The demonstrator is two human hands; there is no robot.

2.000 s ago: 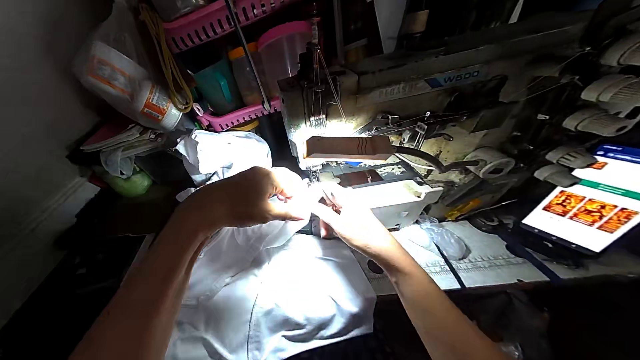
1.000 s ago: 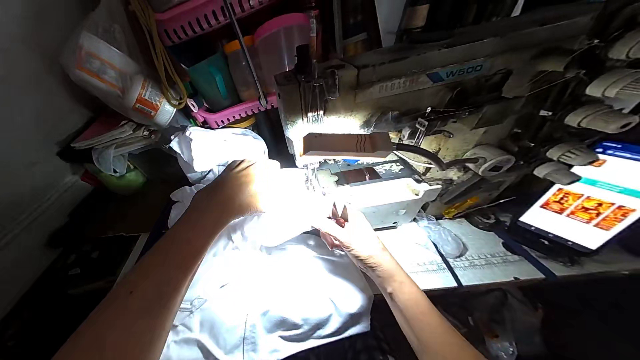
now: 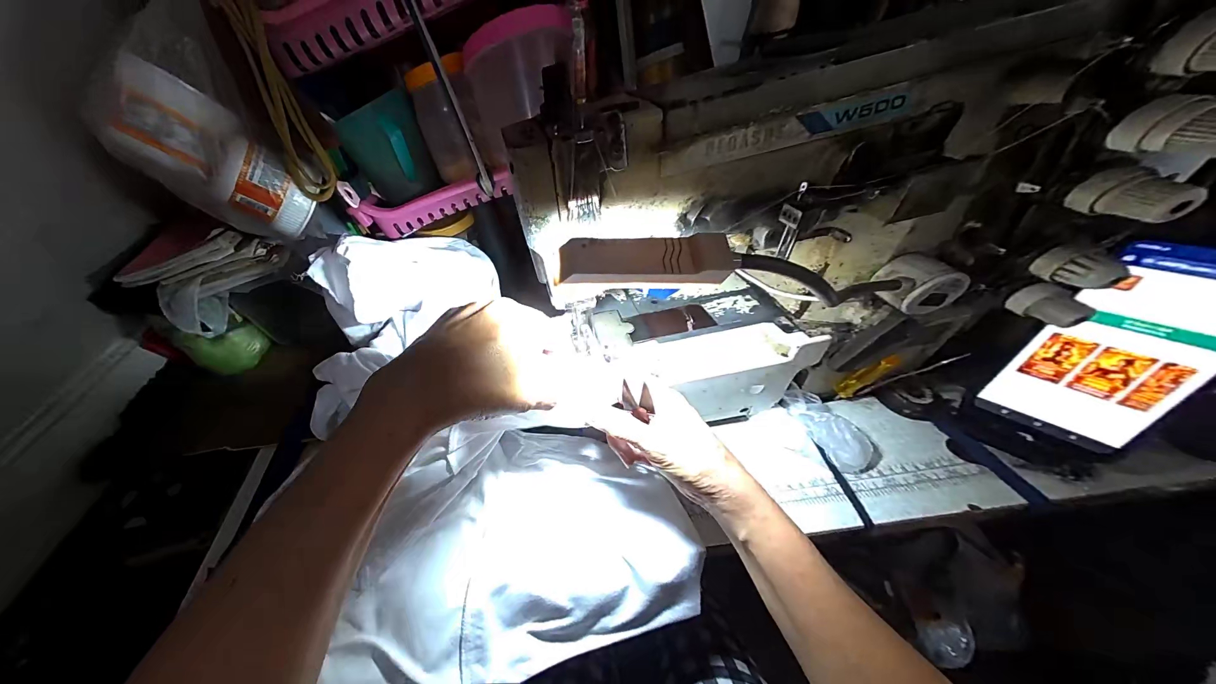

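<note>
White fabric (image 3: 532,541) hangs from the bed of a Pegasus sewing machine (image 3: 741,142) down over my lap. My left hand (image 3: 475,366) presses on the fabric left of the needle area, its fingers washed out by glare. Just right and in front of the presser foot, my right hand (image 3: 665,437) holds small thread snips (image 3: 636,397), whose pointed blades stick up between the fingers. That hand is also against the fabric edge; its exact grip there is lost in the bright light. A brown lamp (image 3: 651,261) lights the needle area.
A lit phone (image 3: 1102,361) lies at the right, near several thread-tension knobs (image 3: 1135,195). A clear plastic bag (image 3: 836,437) rests on the table with its printed ruler (image 3: 912,480). Pink baskets (image 3: 446,204) with cups stand behind at the left, beside a hanging bag with a white bottle (image 3: 271,195).
Since two seconds ago my hands have moved apart, the left one leftward over the fabric. The snips' blades now show upright in my right hand. More of the machine bed is uncovered.
</note>
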